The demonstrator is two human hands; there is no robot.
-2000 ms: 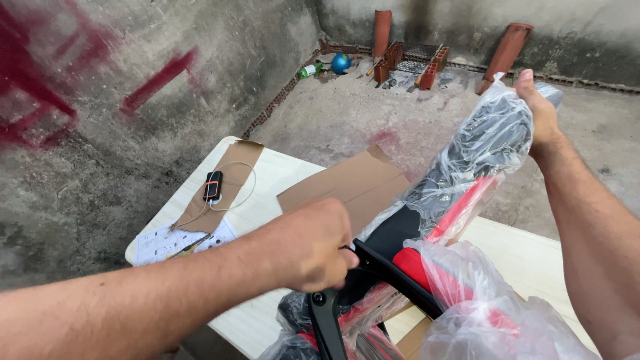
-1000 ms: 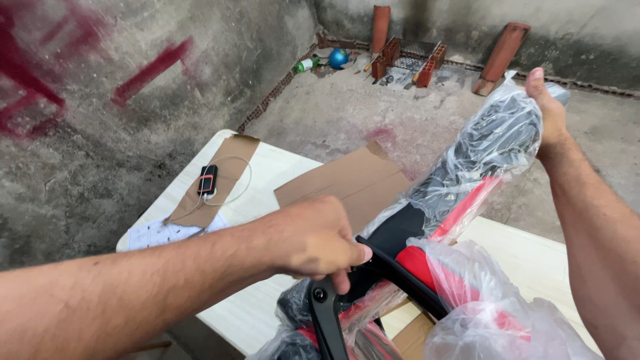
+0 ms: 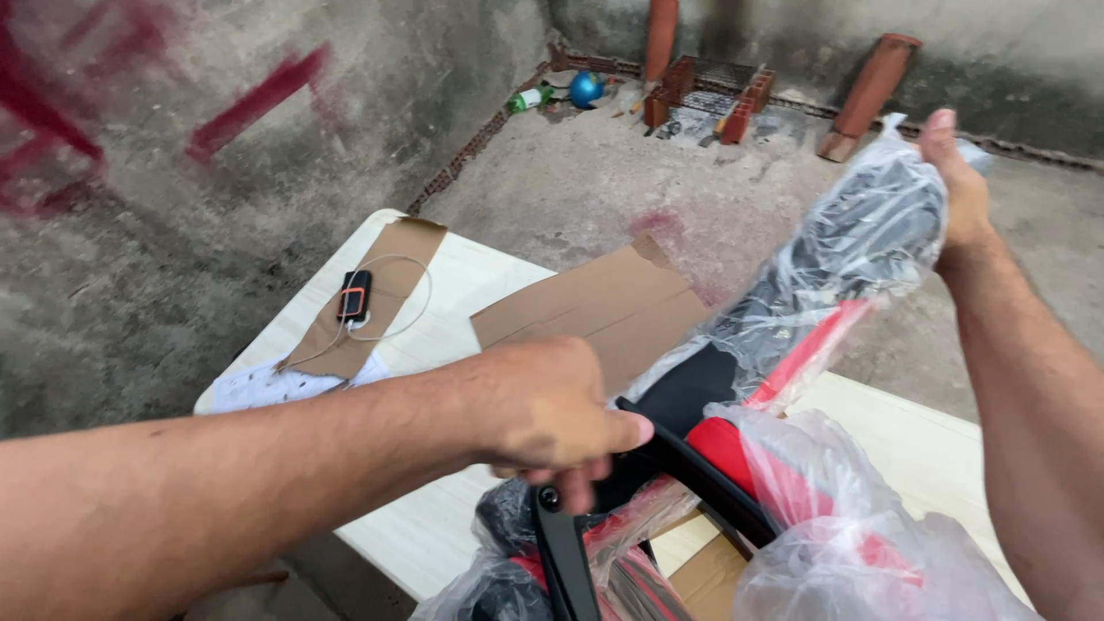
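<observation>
My left hand [image 3: 561, 423] is closed around a black curved plastic part [image 3: 707, 474], close to a dark bolt at its joint. At the upper right, my right hand [image 3: 957, 190] grips the top end of a long black-and-red padded item [image 3: 828, 267] wrapped in clear plastic. That item leans diagonally over the table. Its lower end passes behind the black part. A red-and-grey piece [image 3: 733, 457] in loose clear plastic lies at the lower right. More plastic-wrapped black and red pieces [image 3: 517, 526] are beneath my left hand. The fingers of my right hand are partly hidden behind the wrap.
The white table [image 3: 448, 276] bears a flat cardboard piece [image 3: 595, 302], a cardboard strip [image 3: 379, 293] with a black-and-orange device [image 3: 354, 296] and cable, and printed paper [image 3: 293, 384]. Beyond, on the concrete floor, are a blue ball [image 3: 586, 89], a green bottle [image 3: 529, 99], bricks [image 3: 747, 108] and clay tiles [image 3: 869, 97].
</observation>
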